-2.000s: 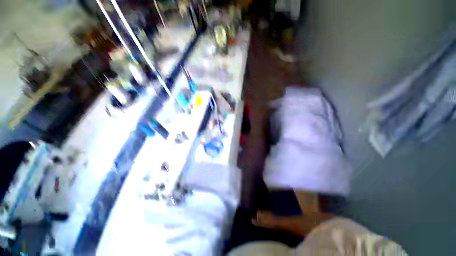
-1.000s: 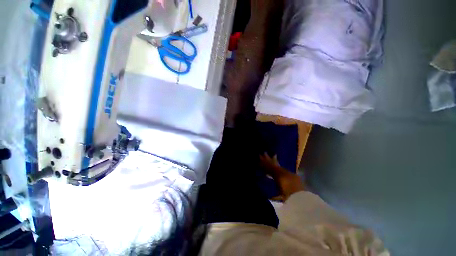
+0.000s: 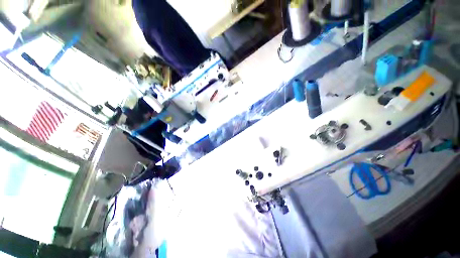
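Note:
A white cut fabric panel (image 3: pixel 222 221) lies on the table at the bottom centre, overexposed. A pale lilac-grey panel (image 3: pixel 325 214) lies beside it, with its left edge close to the presser foot area (image 3: pixel 270 200). The white sewing machine head (image 3: pixel 302 151) runs from the lower centre up to the right. Blue-handled scissors (image 3: pixel 369 180) lie on the table to the right of the head. Neither my left hand nor my right hand is in view.
A facing machine (image 3: pixel 186 95) stands beyond, with a person's dark sleeve (image 3: pixel 169 33) behind it. Thread cones (image 3: pixel 299 22) stand at the top. Small dark blue spools (image 3: pixel 312 98) stand behind my machine. Crumpled clear plastic (image 3: pixel 131 221) lies lower left, near a bright window (image 3: pixel 35 196).
The view has swung left and up from my lap, the chair and the lilac cloth pile to the machine and window. The hand seen near my lap has left the picture.

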